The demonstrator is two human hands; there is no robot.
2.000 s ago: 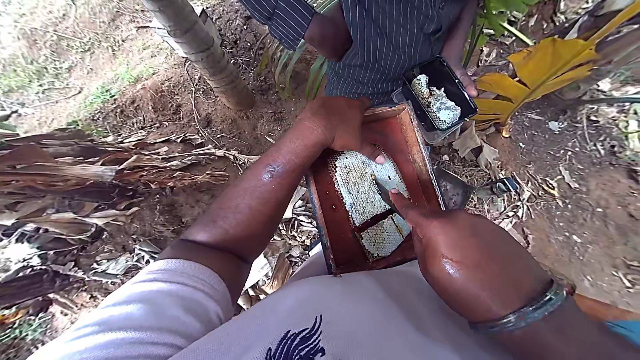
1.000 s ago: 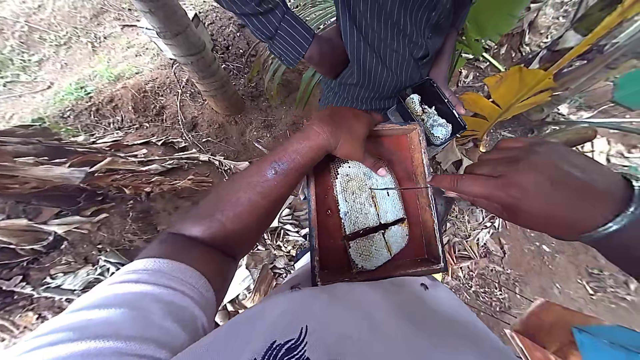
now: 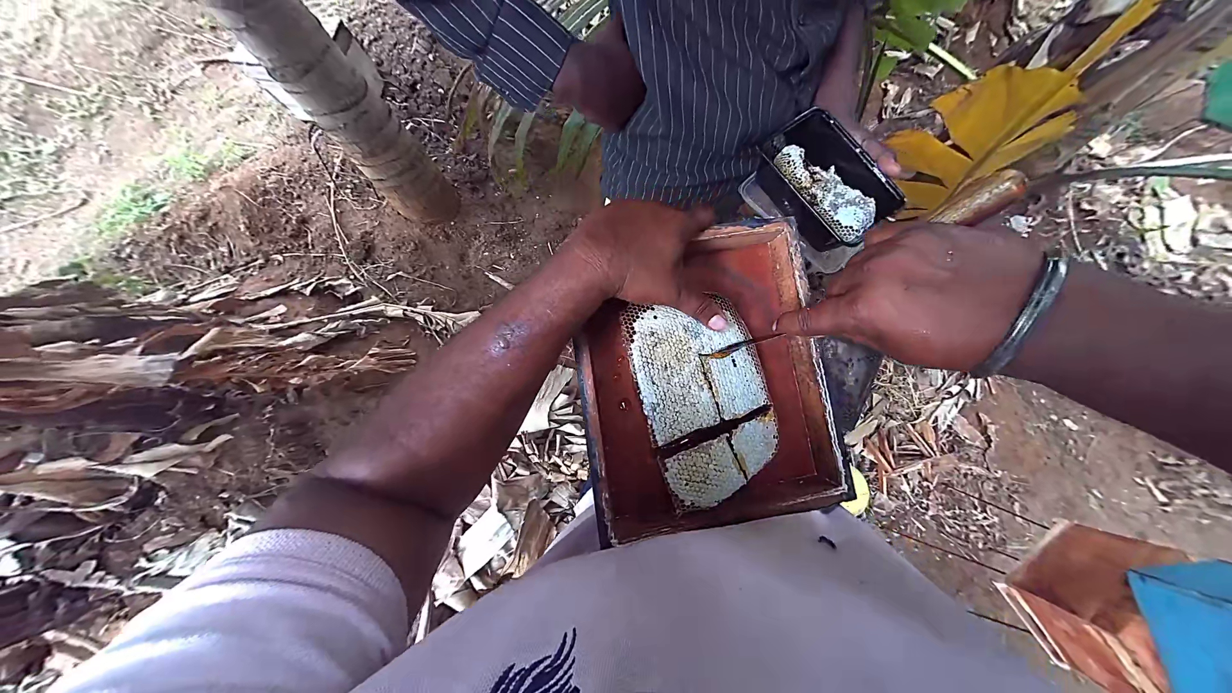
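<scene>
A slab of pale capped honeycomb (image 3: 674, 375), crossed by several dark cuts, lies in a reddish-brown wooden box (image 3: 616, 481) held against my front. My left hand (image 3: 659, 265) grips the box's far rim, its thumb resting on the comb. A knife with a wooden handle (image 3: 982, 197) is in my right hand (image 3: 929, 294); its thin blade (image 3: 746, 344) is in the comb near my left thumb, and my index finger lies along it. Beyond the box, another person's hand (image 3: 881, 159) holds a black plastic container (image 3: 818, 130) with pieces of honeycomb (image 3: 828, 192) in it.
The other person, in dark striped clothes (image 3: 693, 96), stands close at the far side. A tree trunk (image 3: 346, 115) rises at the upper left. Yellow leaves (image 3: 1001, 120) hang at the right. A wooden piece with a blue part (image 3: 1189, 611) is at the lower right, and dry leaves cover ground at the left.
Two seconds ago my right hand was over the near right part of the box with the blade flat across the comb; it has moved out to the right, and the blade now stands edge-on.
</scene>
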